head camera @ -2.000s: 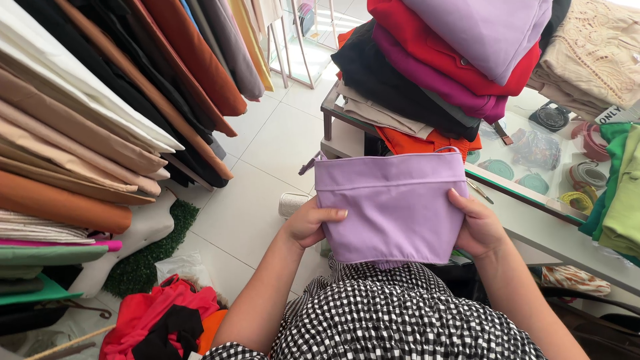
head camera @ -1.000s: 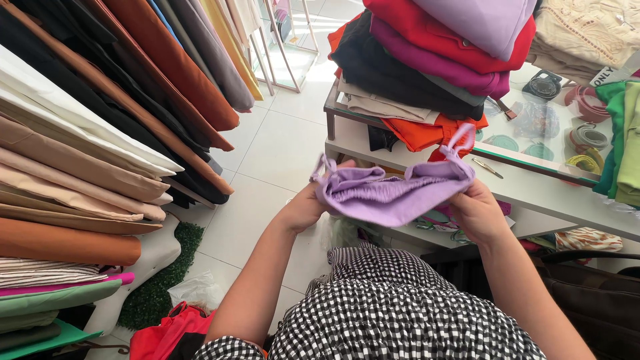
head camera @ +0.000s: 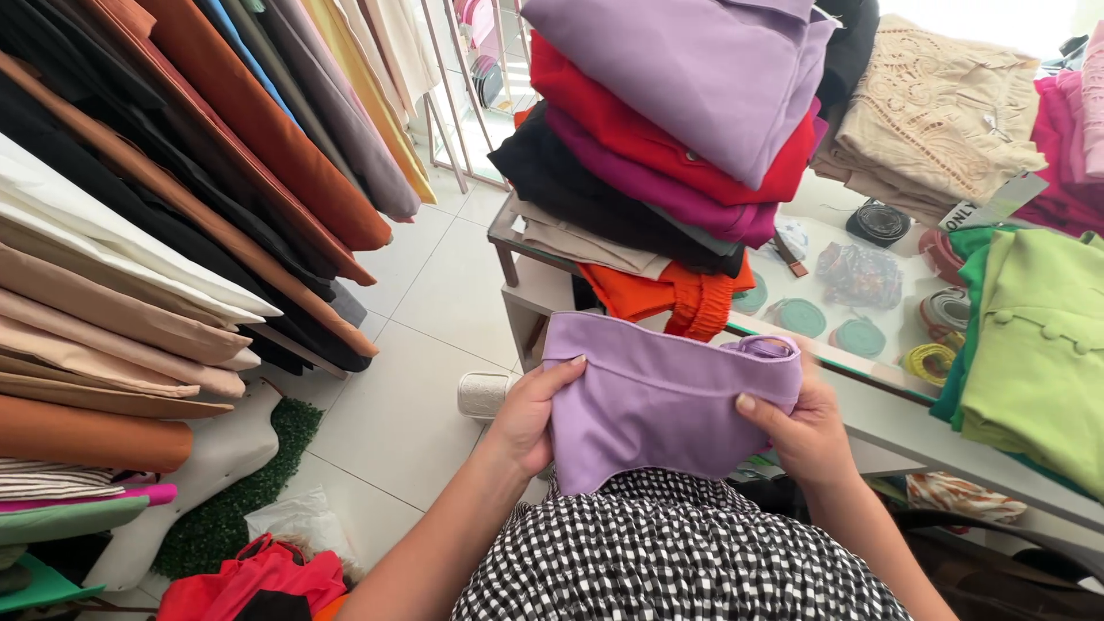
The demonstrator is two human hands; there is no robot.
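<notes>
A lilac fabric top is stretched flat between both hands in front of the checked black-and-white garment I wear. My left hand grips its left edge, thumb on the near face. At its right edge my right hand pinches the cloth, with the thumb in front and the fingers hidden behind. Thin lilac straps lie bunched at the upper right corner. Just beyond the top, an orange garment with a gathered band hangs from under a pile of folded clothes on a glass-topped counter.
Hanging garments fill the left side. Rolled belts show through the counter glass. A green folded garment and a beige one lie to the right. On the floor are red clothes, a plastic bag and a white container.
One second ago the lilac top was bunched with its gathered side and straps raised; now a smooth side is spread flat. Both hands still hold it.
</notes>
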